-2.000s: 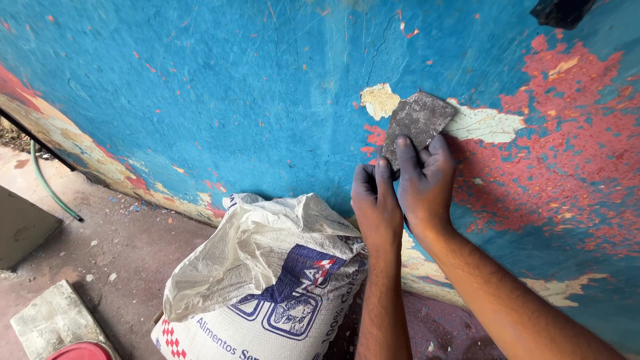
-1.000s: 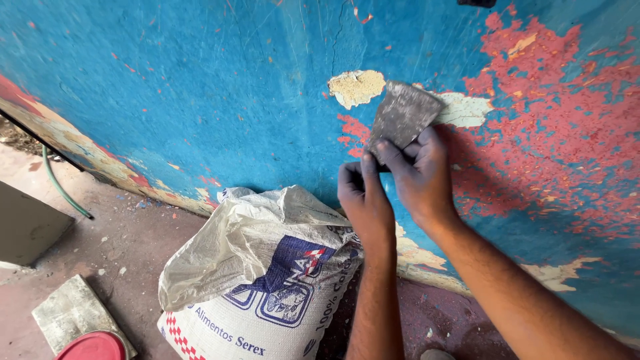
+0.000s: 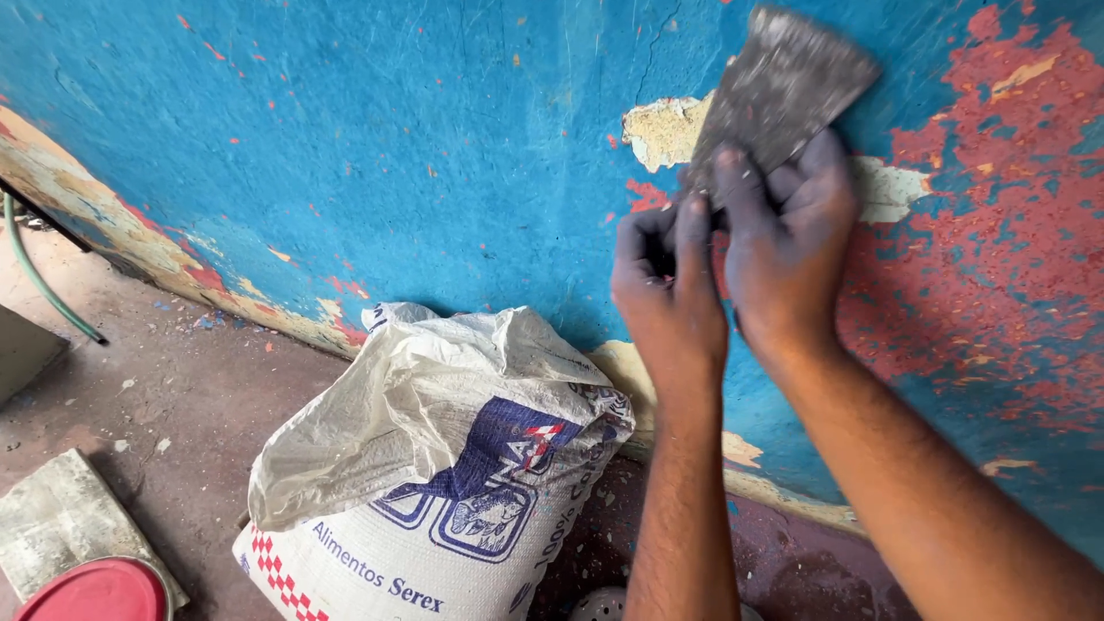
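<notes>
Both hands are on a worn grey metal scraper blade point(image 3: 780, 90), held up in front of the peeling blue wall point(image 3: 414, 155), its broad end pointing up. My left hand point(image 3: 673, 276) pinches the lower, narrow end between thumb and fingers. Beside it, my right hand point(image 3: 789, 233) grips the lower right part, thumb on the face and fingers behind. Grey dust coats the fingers of both hands. A bare cream patch point(image 3: 668, 131) and a pale patch point(image 3: 893, 190) show on the wall at either side of the blade. Whether the blade touches the wall cannot be told.
An opened white woven sack point(image 3: 414, 517) stands below, against the wall. At the lower left, a red round lid point(image 3: 99, 595) overlaps a whitish slab point(image 3: 65, 517). A green hose point(image 3: 47, 289) and a grey block point(image 3: 26, 354) are further left. Paint flakes litter the floor.
The blade has tilted and risen in view, showing more of its length above my fingers. Both hands still hold it.
</notes>
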